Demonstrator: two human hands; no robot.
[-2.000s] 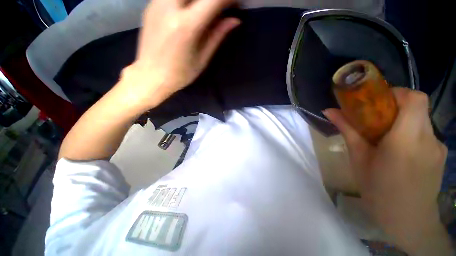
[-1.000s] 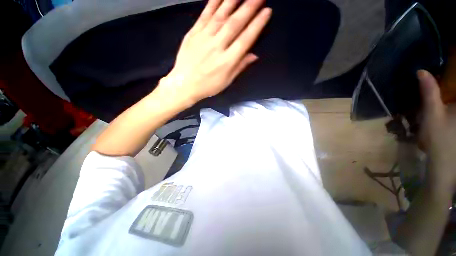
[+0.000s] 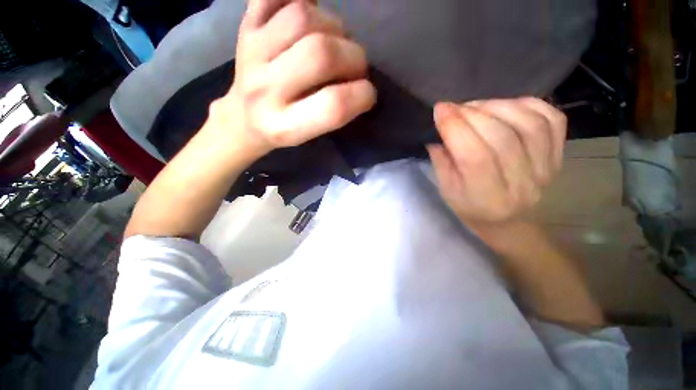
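Observation:
A black garment (image 3: 393, 126) lies across the near side of the grey padded table and is drawn between my hands. My left hand (image 3: 305, 84) is closed on the black garment at the upper left. My right hand (image 3: 500, 152) pinches the black garment's right end between thumb and fingers. Parts of the cloth are hidden behind my left hand and forearm. The iron's wooden handle (image 3: 653, 68) stands at the far right, away from my hands; its soleplate does not show.
The grey padded table (image 3: 488, 46) has a rounded right end. A pale curved surface (image 3: 248, 232) is below my left forearm. A red object (image 3: 126, 145) is at the left. Pale floor (image 3: 588, 198) shows at the right.
My right hand has let go of the iron, which now stands at the right, and has taken hold of the cloth. My left hand has gone from flat to closed. More grey pad is bared.

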